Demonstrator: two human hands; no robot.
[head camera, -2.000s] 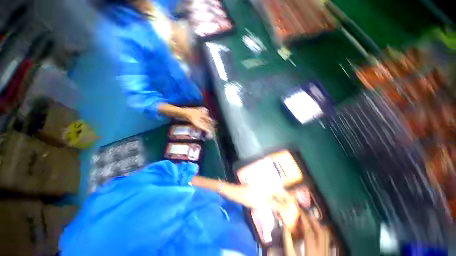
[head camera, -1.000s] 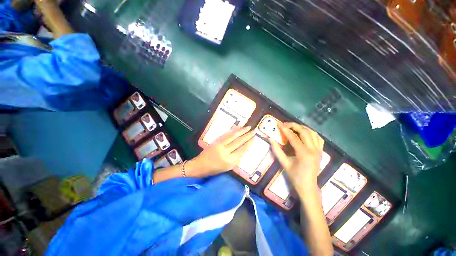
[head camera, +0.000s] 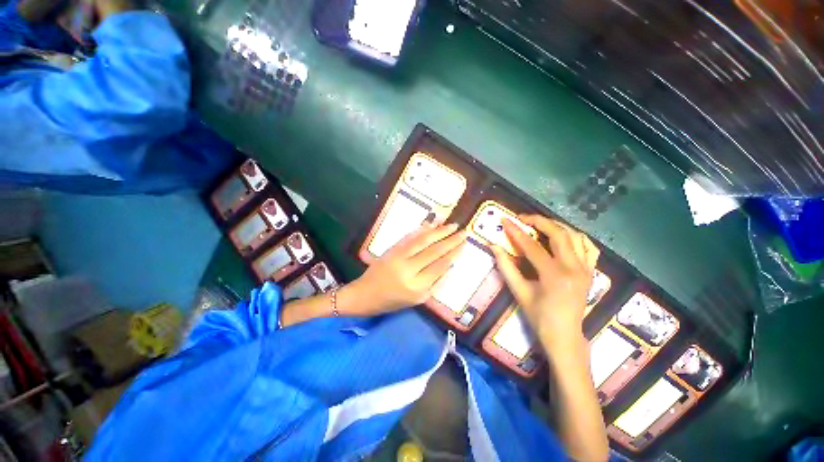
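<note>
A black carrier tray (head camera: 417, 137) lies slanted in front of me with five orange-rimmed phone housings in a row. My left hand (head camera: 408, 272) lies flat, fingers together, over the gap between the first housing (head camera: 434, 185) and the second. My right hand (head camera: 553, 271) has its thumb and fingertips on the small orange camera-end cover (head camera: 495, 221) at the top of the second housing and partly hides the third. The two housings at the right end show bare silvery camera ends (head camera: 647, 318); the first and second have pale orange covers.
Another tray of housings (head camera: 264, 226) lies at the left, beside a person in a blue smock (head camera: 99, 108). A dark box (head camera: 339, 23), dotted sheets (head camera: 603, 185), a clear tray stack (head camera: 650, 81), white paper (head camera: 705, 200) and a blue bin (head camera: 800, 226) lie beyond the tray.
The view has swung from a blurred sideways look onto the tray and settled. Over the last second my hands stay almost in place, with the right fingers pressing at the second housing's cover.
</note>
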